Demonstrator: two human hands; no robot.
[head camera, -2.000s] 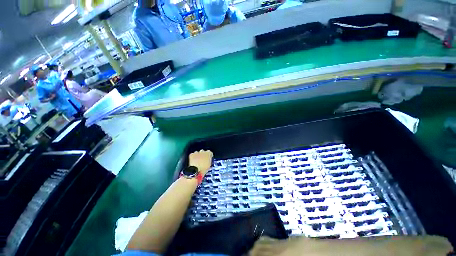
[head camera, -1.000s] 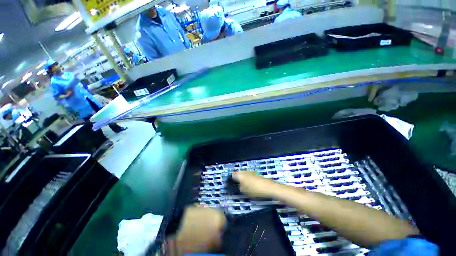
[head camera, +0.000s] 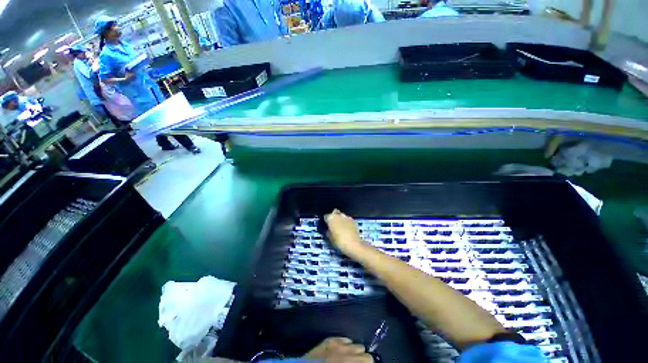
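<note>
Rows of silver notched metal strips (head camera: 440, 248) lie in the large black tray (head camera: 398, 197). My right hand (head camera: 342, 230) is over the strips at the tray's upper left, fingertips down, with a dark patch at them; whether it holds a part is hidden. A small black tray (head camera: 312, 322) rests over the near strips. My left hand (head camera: 341, 351) is at the bottom edge, partly cut off, at the small tray. Thin bright lines (head camera: 380, 333) show beside its fingertips; whether it grips anything is unclear.
A crumpled white cloth (head camera: 192, 308) lies left of the large tray. Plain strips (head camera: 558, 305) lie along its right side. Black trays with strips (head camera: 53, 234) stand at far left. A raised green shelf (head camera: 341, 99) holds black trays. People in blue stand beyond.
My right hand has moved from the middle of the left strips up to their far end. My left hand has moved down and right to the small tray. The view has levelled.
</note>
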